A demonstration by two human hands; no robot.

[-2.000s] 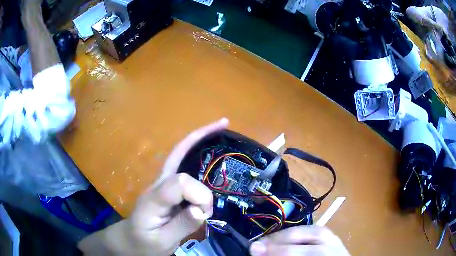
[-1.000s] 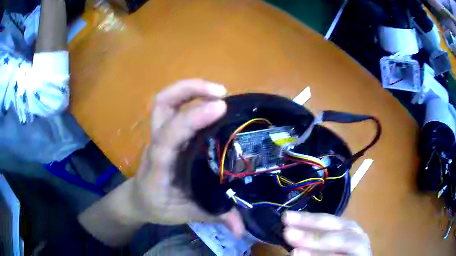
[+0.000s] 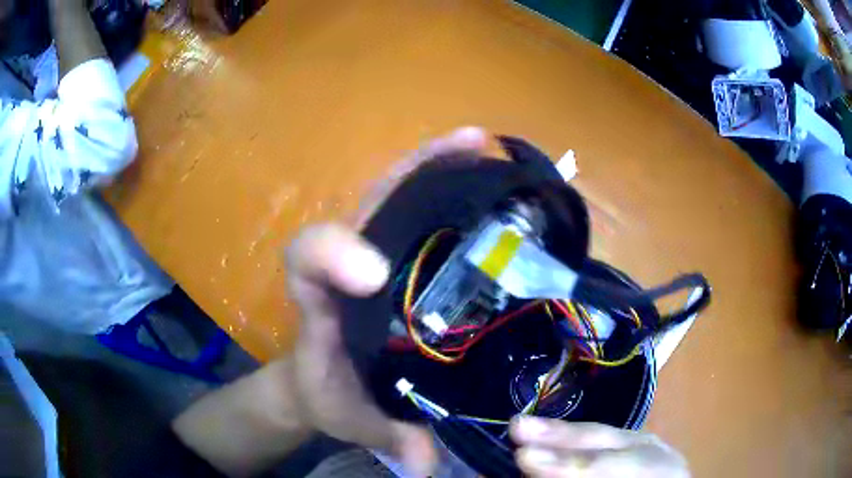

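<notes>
My left hand (image 3: pixel 346 317) grips the black head shell (image 3: pixel 411 201) from its left side, fingers around the rim. Inside the shell sit a blurred circuit board (image 3: pixel 458 294) and a grey-white ribbon cable (image 3: pixel 542 273) with a yellow tab, which leads into a dark looped sleeve (image 3: pixel 677 297). The black base housing (image 3: pixel 607 383) lies open at the lower right, with thin coloured wires (image 3: pixel 584 336) across it. A small white plug (image 3: pixel 404 386) shows at the shell's lower left. My right hand (image 3: pixel 589 453) pinches thin wires and a dark piece at the bottom edge; its lower part is cut off.
An orange-brown bench (image 3: pixel 271 121) lies behind the work. White camera bodies with a square junction box (image 3: pixel 752 107) and a black head (image 3: pixel 824 252) lie at the right. A neighbouring person's sleeve (image 3: pixel 65 131) is at the left. White bracket pieces (image 3: pixel 567 165) stick out behind the housing.
The head shell has turned and tilted, so the ribbon's yellow tab now faces me and more of the base interior shows. My left thumb has shifted down. My right hand stays low beside the base.
</notes>
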